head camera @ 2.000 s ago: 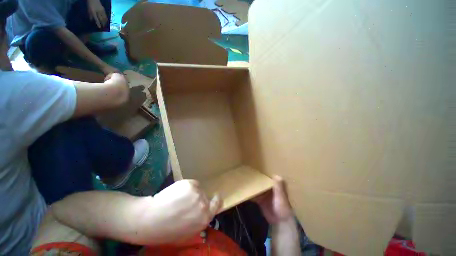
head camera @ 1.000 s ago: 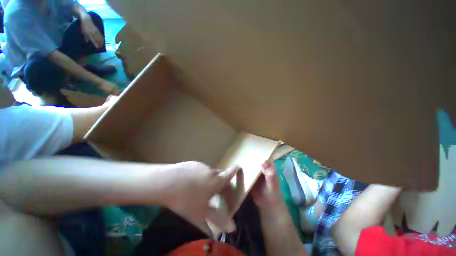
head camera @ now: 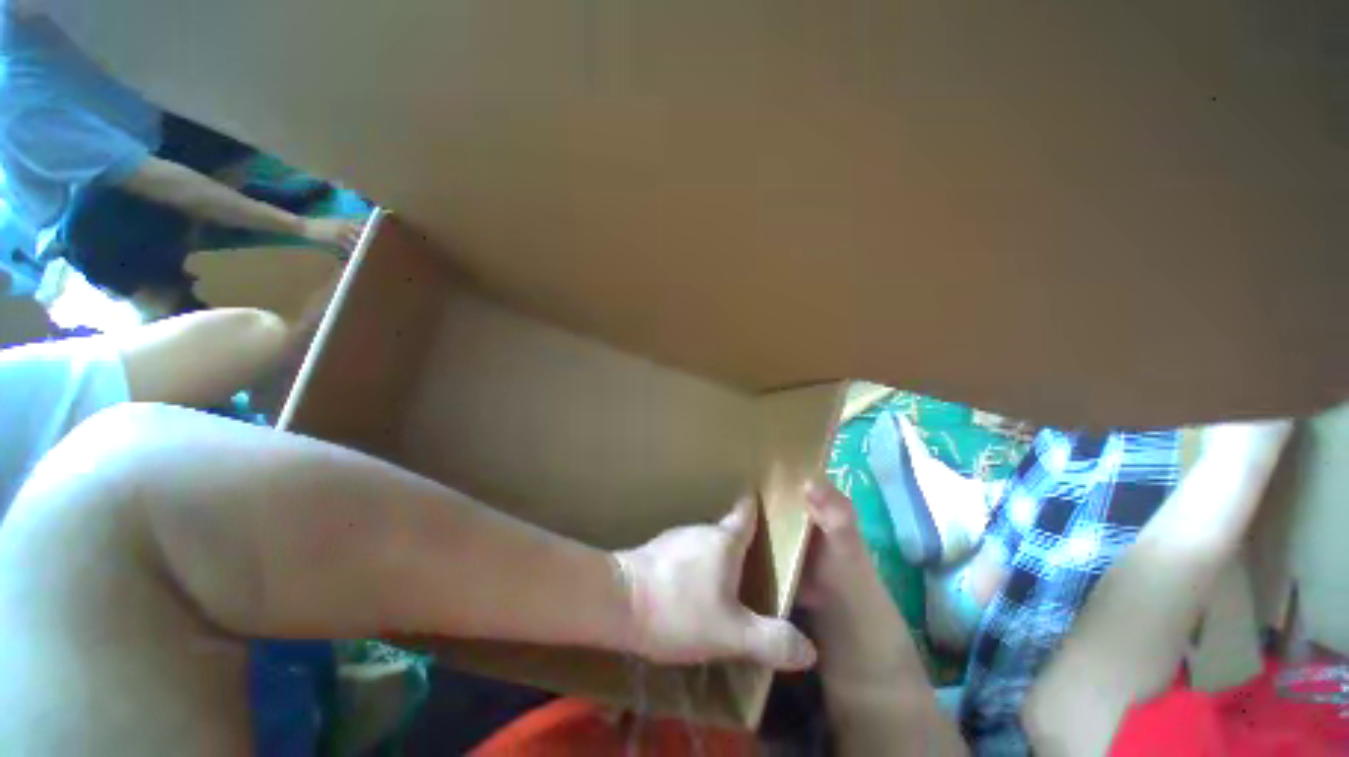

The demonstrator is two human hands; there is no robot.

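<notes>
A part-folded brown mailer box lies in front of me, with its tray floor [head camera: 577, 399] facing up. Its large lid [head camera: 829, 192] stands up and fills the top of the view. My left hand [head camera: 703, 599] reaches in from the left and grips the near right corner, around the short side wall [head camera: 787, 518]. My right hand [head camera: 846, 569] holds the outer face of that same wall, its fingertips at the top edge. The front wall's lower part shows under my left forearm, which hides the rest of it.
A person in a light shirt [head camera: 67, 119] sits at the upper left, and another person's arm and sleeve [head camera: 67, 392] are close at the left. A checked garment [head camera: 1080, 518], a bare leg, a shoe [head camera: 925, 488] and red cloth are at the right, over green floor.
The box has turned and its lid has swung across the top of the view. My left hand has moved onto the near right corner. My right hand stays at the side wall.
</notes>
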